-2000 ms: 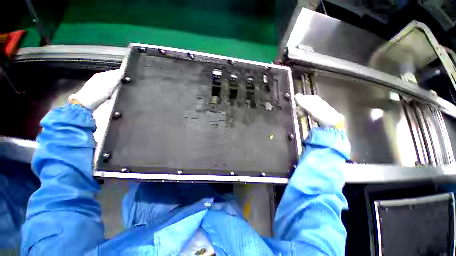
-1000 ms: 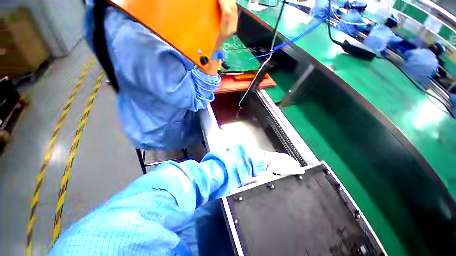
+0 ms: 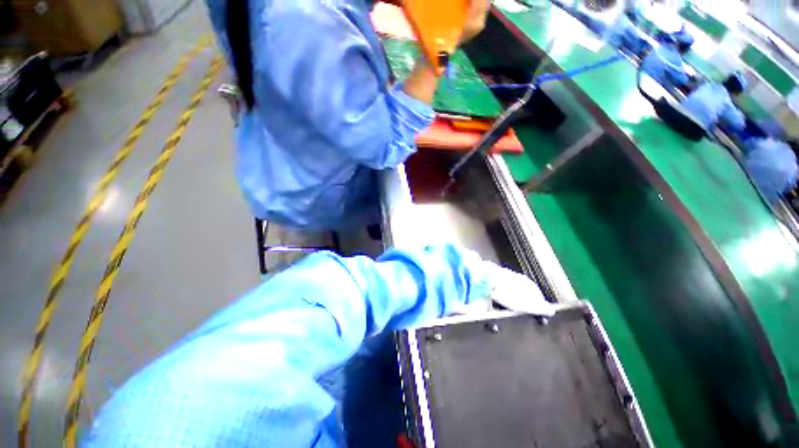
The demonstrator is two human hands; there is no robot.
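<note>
A black solder pallet (image 3: 526,385) with a silver metal rim and small dark clips lies on the conveyor at the bottom, cut off by the lower edge. No board shows on its visible part. My left hand (image 3: 519,293), in a white glove, is at the pallet's far edge with its fingers on or beside the rim. The fingertips are blurred, so I cannot tell whether they grip it. My right hand is not in view.
A person in a blue smock (image 3: 324,114) at the conveyor's left side holds an orange board holder (image 3: 438,31). Beyond the pallet are the conveyor rail (image 3: 534,241), red-orange sheets (image 3: 464,136) and a green board (image 3: 464,92). The green bench (image 3: 604,254) runs along the right.
The view has turned left from the whole pallet, then shifted slightly. My right hand has left the picture. The neighbour's orange holder now shows higher and smaller.
</note>
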